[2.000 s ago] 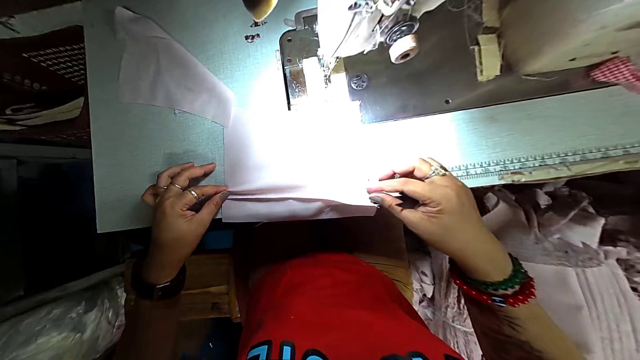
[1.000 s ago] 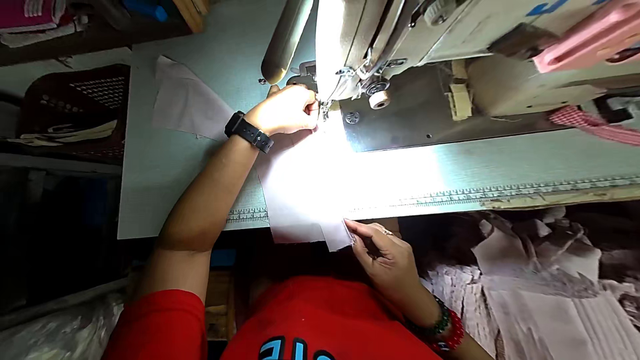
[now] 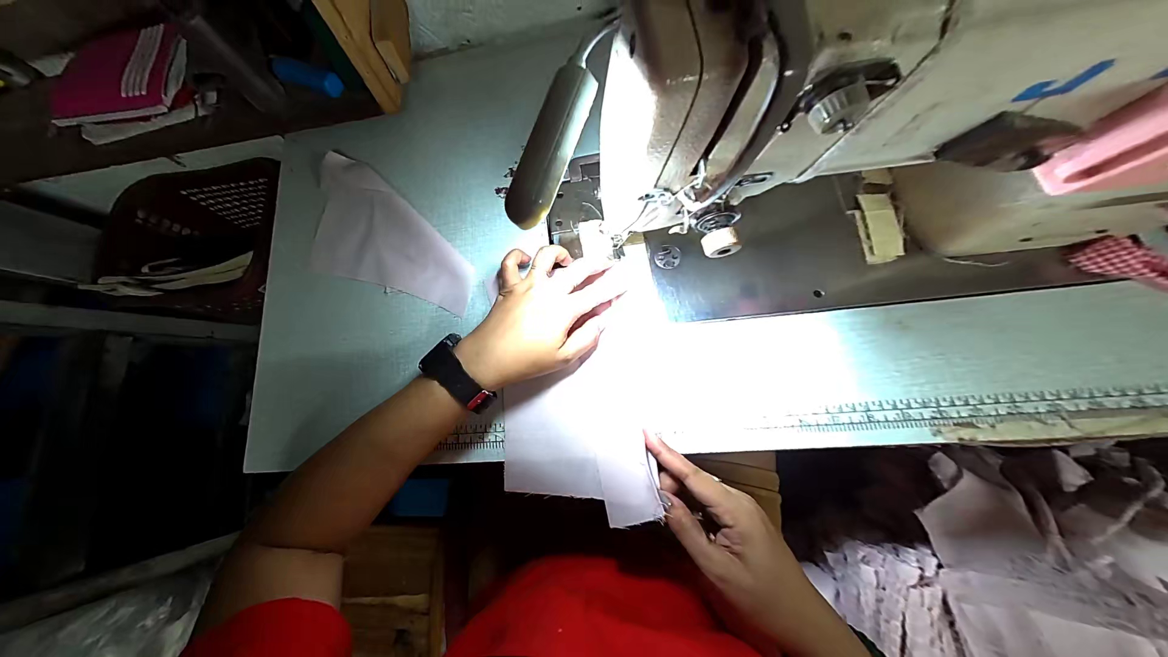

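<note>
A pale fabric piece (image 3: 557,447) lies under the needle area of a sewing machine (image 3: 693,100) and hangs over the table's front edge. My left hand (image 3: 547,315), a black watch on its wrist, rests flat on the cloth with fingers spread, fingertips beside the presser foot (image 3: 617,245). My right hand (image 3: 707,511) pinches the right edge of the cloth's hanging end between thumb and fingers. Strong lamp light washes out the cloth's middle. A second pale fabric piece (image 3: 388,233) lies flat on the table, left of my left hand.
A measuring tape (image 3: 912,411) runs along the table's front edge. A dark perforated basket (image 3: 192,237) holding cloth strips stands left of the table. Fabric pieces (image 3: 1022,566) are heaped at the lower right. A long-handled lever or lamp (image 3: 552,146) hangs left of the machine head.
My left hand has moved from the cloth's front left corner up to the presser foot. The cloth, spread sideways before, now runs from the needle toward me. My right hand still pinches it.
</note>
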